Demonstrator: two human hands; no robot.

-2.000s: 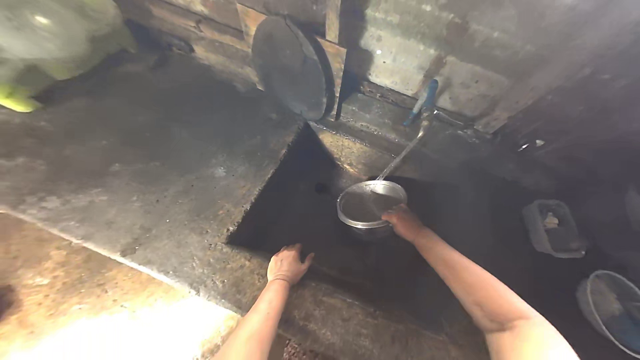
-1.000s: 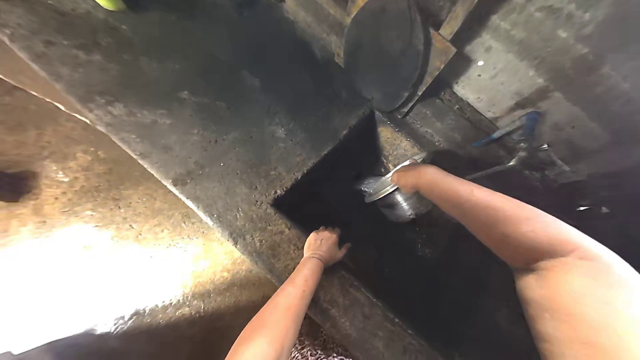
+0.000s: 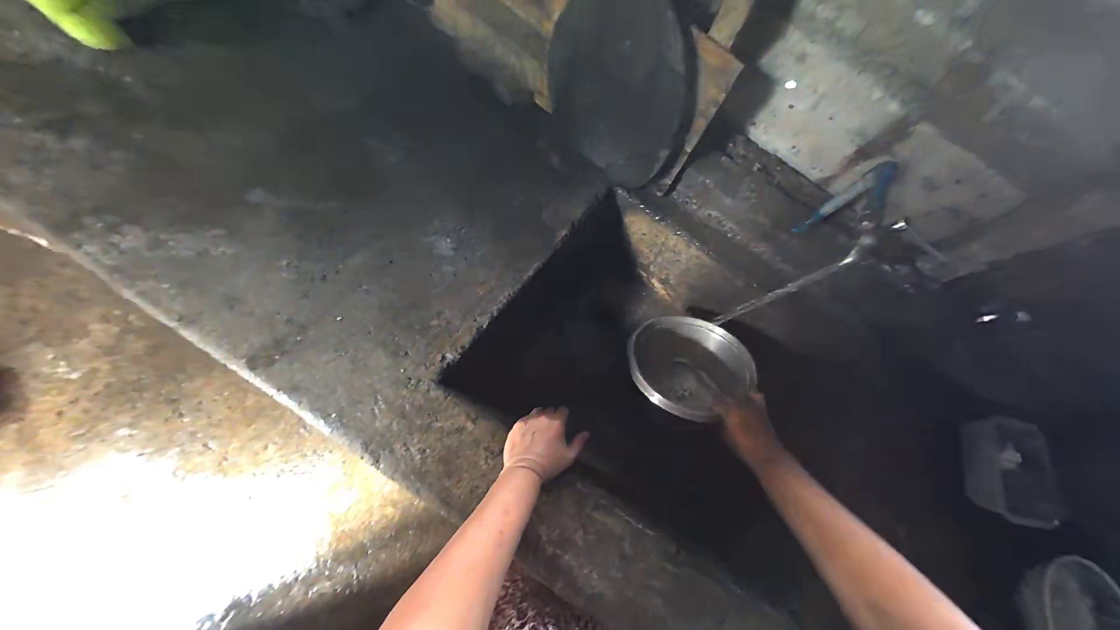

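My right hand (image 3: 748, 424) grips the near rim of a round metal pot (image 3: 691, 363), which is held over a dark sunken concrete basin (image 3: 560, 350). A thin stream of water from the metal tap (image 3: 862, 245) reaches the pot's far rim, and some water shows inside. My left hand (image 3: 541, 444) rests on the basin's front edge, palm down, with the thumb apart and nothing in it. The pot's underside is hidden in shadow.
A round dark lid or pan (image 3: 621, 87) leans against boards behind the basin. To the right are a clear plastic container (image 3: 1011, 472) and a round vessel (image 3: 1081, 595). A rough concrete counter (image 3: 306, 210) stretches left, with something green (image 3: 83, 22) at its far corner.
A second ago the pot was tilted on its side under my right hand; now its mouth faces up beneath the water stream. My left hand stays on the basin edge.
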